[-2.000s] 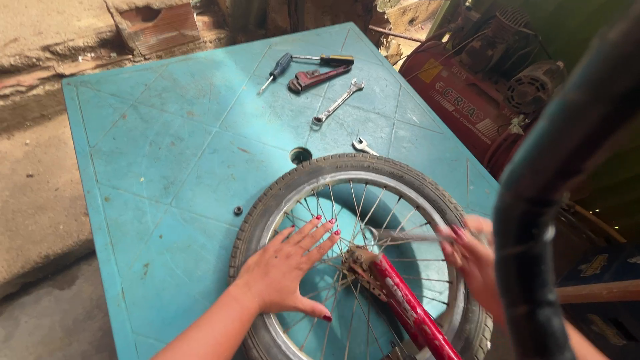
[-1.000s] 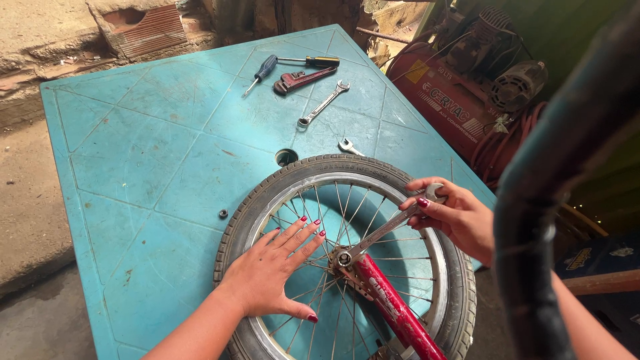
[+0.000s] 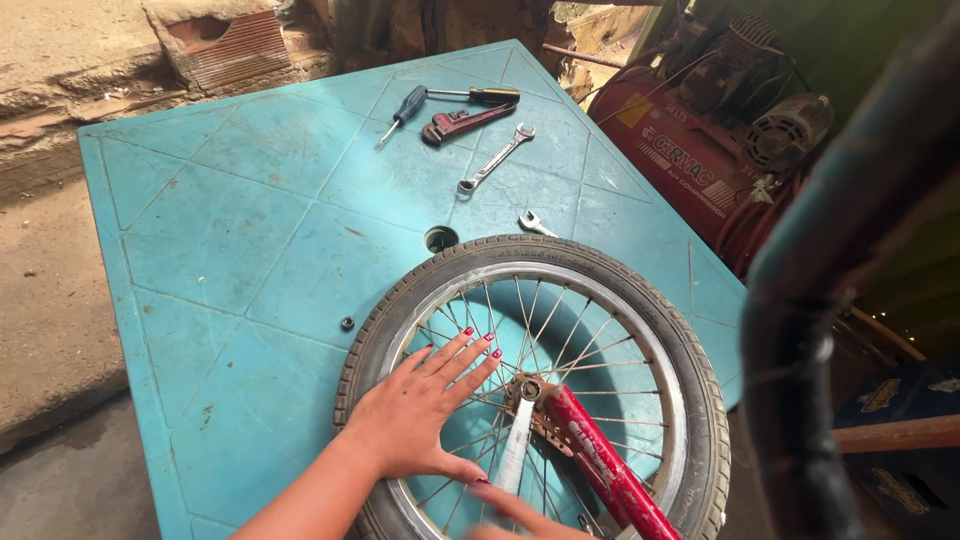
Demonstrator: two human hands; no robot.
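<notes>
My left hand (image 3: 420, 412) lies spread over the spokes and rim of a bicycle wheel (image 3: 664, 330), holding nothing. At the bottom edge my right hand (image 3: 517, 517), blurred and partly out of frame, is at the lower end of a combination wrench (image 3: 516, 442). The wrench's ring end sits around the axle nut (image 3: 531, 388) at the hub. A red fork leg (image 3: 600, 465) runs from the hub to the lower right. A small nut (image 3: 347, 322) lies on the blue table left of the tyre.
On the blue table (image 3: 217, 247) lie two screwdrivers (image 3: 410, 105) (image 3: 491, 95), a red pipe wrench (image 3: 469, 124), a combination wrench (image 3: 496, 161) and another wrench (image 3: 534, 223) partly under the tyre. A red air compressor (image 3: 675, 157) stands behind. A dark curved tube (image 3: 787, 322) crosses the right side.
My right hand has swung the wrench from the upper right of the hub down to below it. My left hand stays spread on the wheel.
</notes>
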